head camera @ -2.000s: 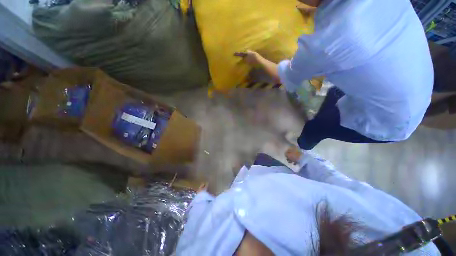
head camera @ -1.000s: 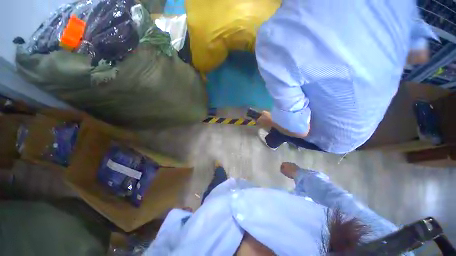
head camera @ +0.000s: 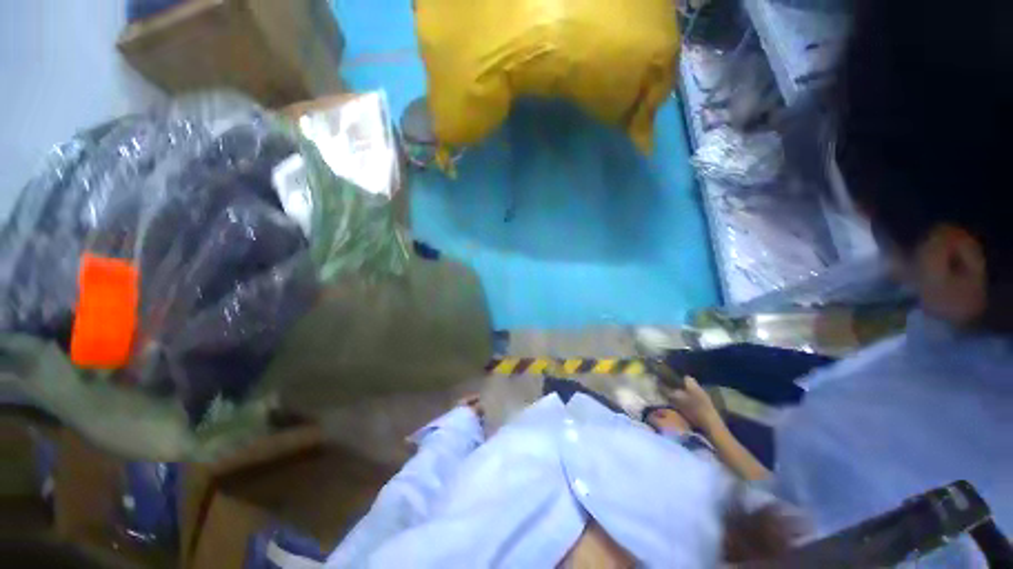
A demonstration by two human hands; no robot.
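The large yellow sack [head camera: 544,56] is at the top centre, over the blue floor, well beyond my hands. My left hand [head camera: 472,405] is small and blurred at the end of my light blue sleeve, partly cut off by the green sack's edge; its fingers cannot be made out. A skin-coloured patch [head camera: 667,420] lies right of my shirt front; it may be my right hand or a foot. I see nothing held in either hand. Dark goods in clear plastic [head camera: 222,245] with an orange label [head camera: 106,311] lie on the dull green sack [head camera: 389,345] at the left.
A person in a light blue shirt [head camera: 911,433] is close at the right, with a dark object in one hand. Plastic-wrapped goods [head camera: 766,167] line the upper right. Cartons are at the upper left [head camera: 239,50] and lower left [head camera: 267,489]. Yellow-black tape [head camera: 572,366] edges the blue floor [head camera: 555,222].
The view has moved towards the blue floor and yellow sack. The green sack and wrapped goods appear larger and nearer. The other person has shifted from the upper right to the lower right.
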